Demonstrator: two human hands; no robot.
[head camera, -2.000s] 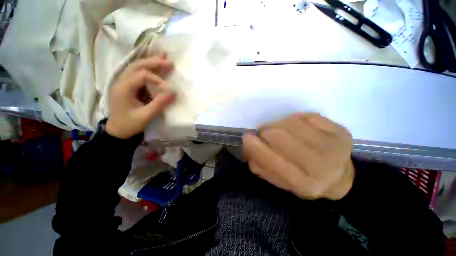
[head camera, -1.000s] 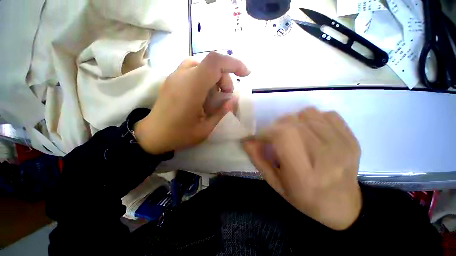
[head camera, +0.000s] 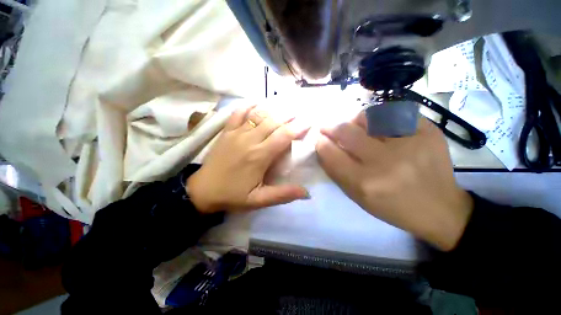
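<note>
Cream fabric (head camera: 147, 129) lies in large folds on the left of the table and runs under my left hand. My left hand (head camera: 249, 163) lies palm down with fingers spread, pressing on the cloth just in front of the needle area. My right hand (head camera: 393, 172) reaches in from the right, its fingertips at the cloth close to my left fingertips. A small white piece (head camera: 301, 149), perhaps a label, shows between the hands; glare blurs its edges. The sewing machine head (head camera: 320, 31) is overhead, with a black knob (head camera: 392, 67) and grey cylinder above my right hand.
Black thread snips (head camera: 458, 126) lie right of the knob, partly hidden. Printed paper (head camera: 486, 98) and black shears (head camera: 538, 123) are at the far right. A ruler tape (head camera: 332, 258) runs along the front edge. A blue basket (head camera: 206, 277) is low left.
The machine head has come into view overhead. Both hands have moved up to the needle area; my left hand has flattened onto the cloth, and the right fingertips have closed in beside it.
</note>
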